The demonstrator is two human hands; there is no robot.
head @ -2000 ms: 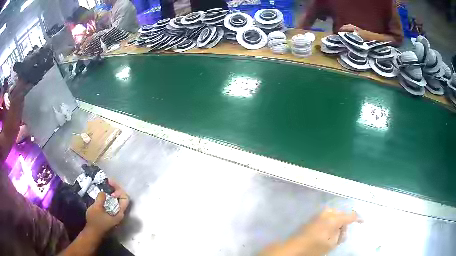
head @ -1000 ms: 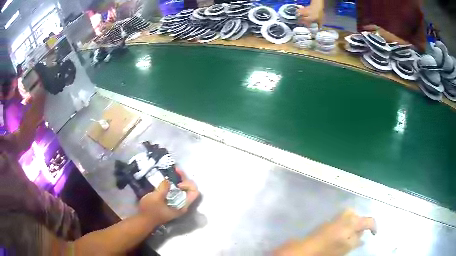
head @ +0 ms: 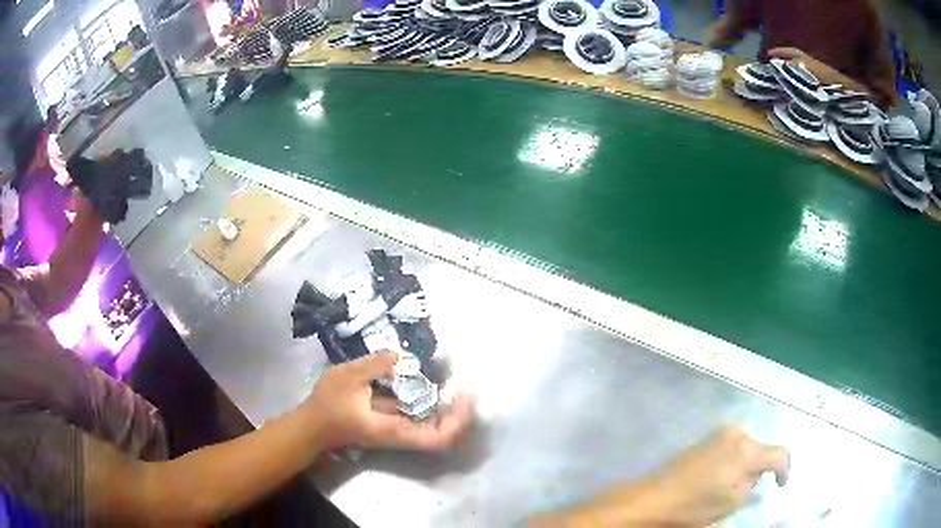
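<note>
A part-assembled figurine (head: 374, 315), black with flaring parts and pale grey-white pieces across it, is over the metal bench left of centre. Its faceted pale grey end piece (head: 416, 394) points towards the wearer. My left hand (head: 397, 418) holds it by this end, with the thumb over the neck and the fingers under it. My right hand (head: 727, 476) is low on the right, over the bench, blurred and with bent fingers. A small dark spot shows at its fingertips. Glare hides whether it holds anything.
A green belt (head: 454, 144) runs behind the bench (head: 578, 413). A tan pad (head: 248, 248) bears a small white bottle (head: 228, 228). A neighbour's hand holds a black part (head: 114, 184) at left. Disc-shaped parts (head: 595, 50) pile across the belt, near another person.
The view has shifted. My left hand and the figurine have moved right, further over the bench, and my fingers have opened out somewhat. My right hand stays low at the right.
</note>
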